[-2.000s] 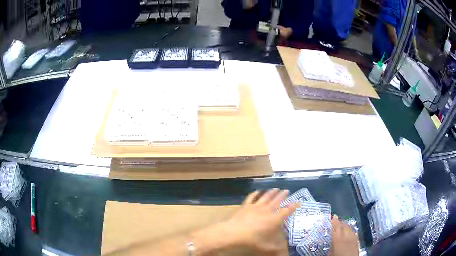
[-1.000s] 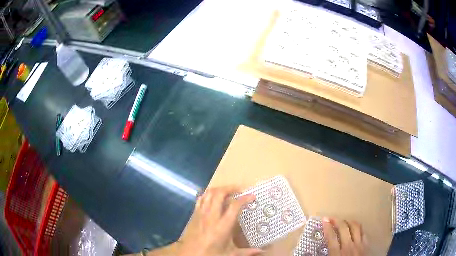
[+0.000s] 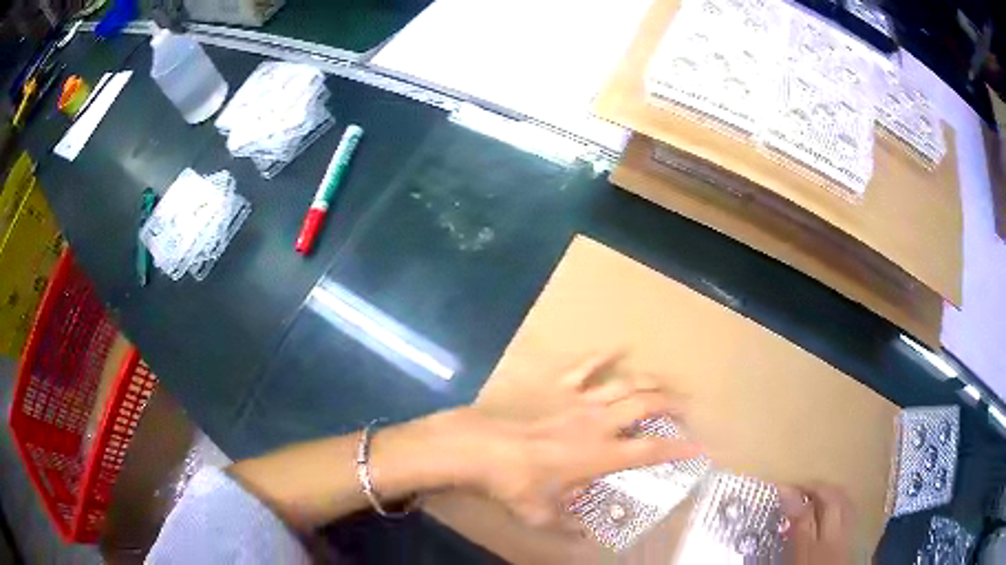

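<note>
A brown cardboard sheet [image 3: 618,320] lies on the dark green bench in front of me. My left hand [image 3: 574,441], blurred, reaches over it with its fingers across a clear lens plate [image 3: 645,497], thumb side at the plate's left edge. A second clear lens plate [image 3: 730,521] is close beside it on the right; its lower part is cut off by the picture's edge. My right hand [image 3: 819,528] is small, blurred and partly cut off, with its fingers at that plate's right edge. Another lens plate [image 3: 924,458] lies at the sheet's right edge.
Behind is a layered stack [image 3: 811,210] of plates and boards on the white surface. At left are two loose plate piles [image 3: 276,116] [image 3: 196,226], a red-and-green marker [image 3: 329,188], a thin green pen [image 3: 143,237], a squeeze bottle [image 3: 188,77], and red [image 3: 68,386] and yellow [image 3: 28,259] crates.
The view has swung left and down. My left hand has moved from the flat five-spot plate's left side to reach across a plate near the right hand. The two held plates are now closer together.
</note>
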